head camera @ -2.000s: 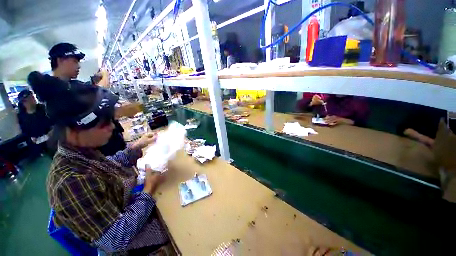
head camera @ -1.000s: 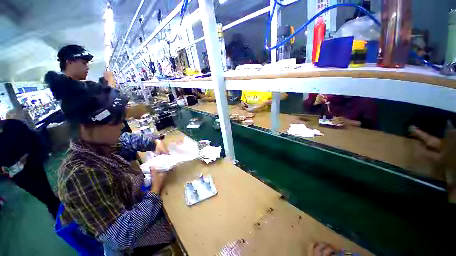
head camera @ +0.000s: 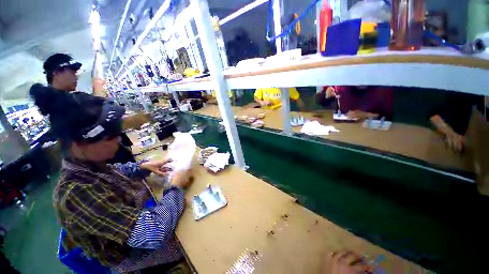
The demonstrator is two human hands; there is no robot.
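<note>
A light square plate (head camera: 209, 204) with several short silver posts standing on it lies on the tan bench, beside the neighbouring worker. A blurred skin-toned shape (head camera: 349, 263), seemingly one of my hands, is cut off at the bottom edge right of centre. I cannot tell which hand it is or whether it holds anything. Small blue bits (head camera: 378, 260) show beside it, too blurred to name. No other hand of mine can be made out.
A neighbouring worker (head camera: 107, 208) handles a white cloth (head camera: 183, 151). Round parts lie under crumpled tissue (head camera: 217, 161). Shiny tape (head camera: 244, 262) and dark specks mark the bench. A white shelf post (head camera: 220, 91) rises beside the green belt (head camera: 321, 176). Workers sit across it.
The view has shifted slightly. The neighbour's hands and cloth have moved, and the cloth is bunched upright again. The plate remains on the bench. Light plates with posts now show across the belt.
</note>
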